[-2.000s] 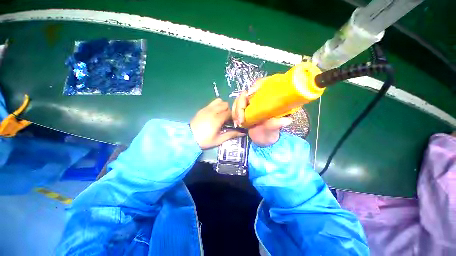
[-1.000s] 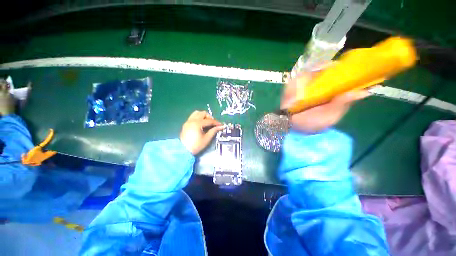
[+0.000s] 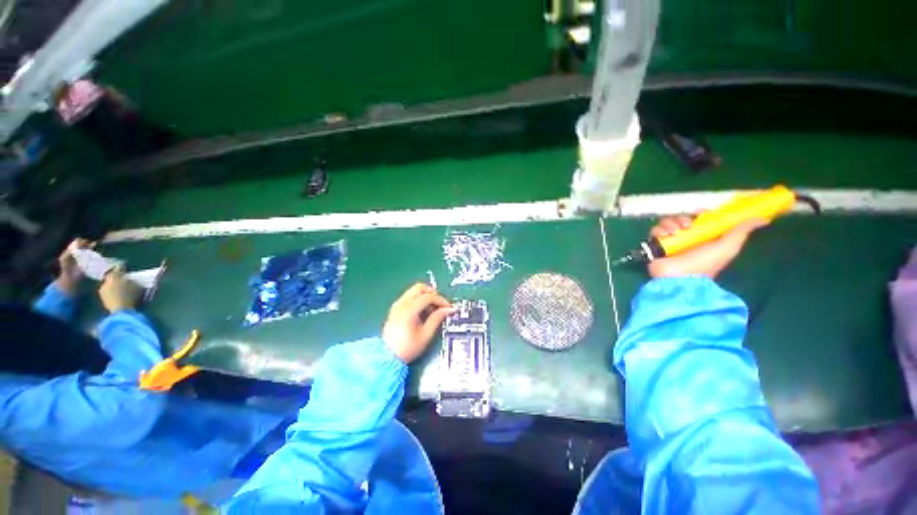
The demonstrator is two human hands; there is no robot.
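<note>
A phone mid-frame point(image 3: 465, 367) lies upright on the green bench in front of me, its internals showing. My left hand point(image 3: 413, 320) is at its upper left corner, fingertips touching the top edge; whether they pinch a small part cannot be told. My right hand point(image 3: 694, 247) holds the yellow electric screwdriver point(image 3: 726, 220) out to the right, its dark tip pointing left, above the bench and clear of the phone. The round screw tray point(image 3: 551, 311) lies between the phone and my right hand. A loose pile of thin silvery slivers point(image 3: 476, 255) lies above the phone.
A clear bag of blue parts point(image 3: 298, 283) lies left. An orange-yellow tool point(image 3: 172, 366) sits at the left bench edge by a blue-sleeved neighbour point(image 3: 121, 290). A pale post point(image 3: 605, 151) stands beyond the tray. Dark units point(image 3: 316, 181) lie on the conveyor. Pink cloth shows right.
My right hand and the screwdriver have moved from over the phone, past the tray, out to the right. My left hand has stayed at the phone's top. The camera view has lifted, showing more conveyor.
</note>
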